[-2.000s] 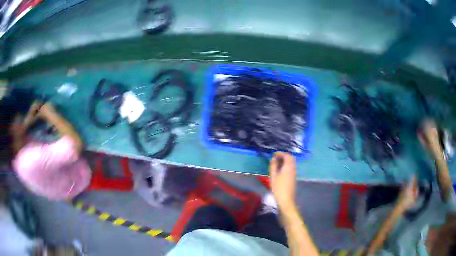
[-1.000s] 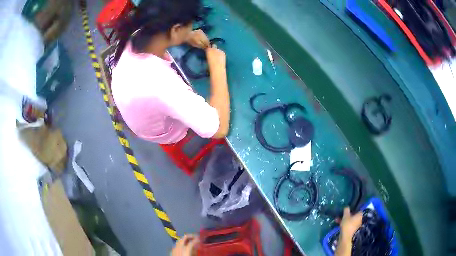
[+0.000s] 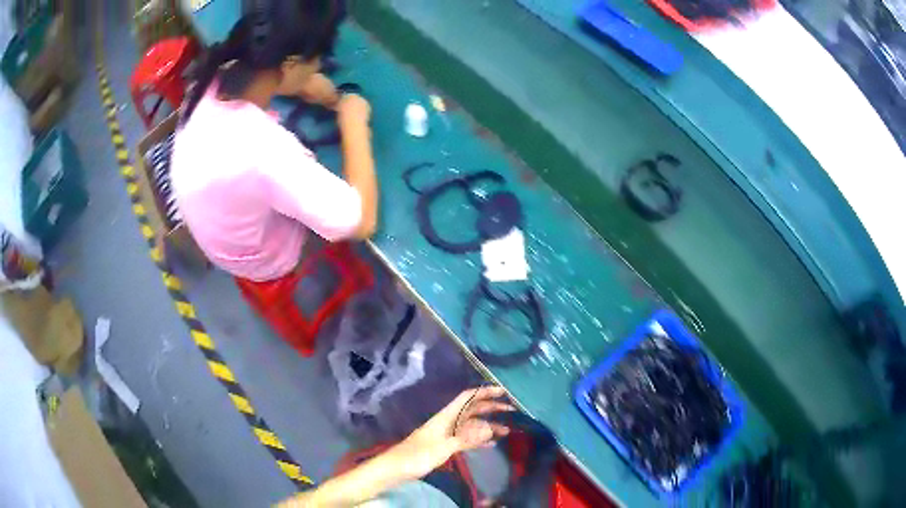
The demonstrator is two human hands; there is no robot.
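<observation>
My left hand reaches in from the bottom, its fingers curled on a large black headband at the bench's front edge. The image there is blurred, so the exact grip is unclear. My right hand is not visible. The blue parts tray, full of small black arcs, lies on the bench to the right. A headband sub-assembly lies beyond my left hand. Another lies farther off, with a dark disc at its side and a white paper slip next to the disc.
A person in pink sits at the bench on the left, hands on dark parts. A white bottle stands near them. A sub-assembly lies on the green belt. A red stool and clear plastic bag are below the bench.
The view has shifted and the blue tray now shows more fully. My left hand has come up to the bench edge, at a black headband. My right hand has left the view near the tray.
</observation>
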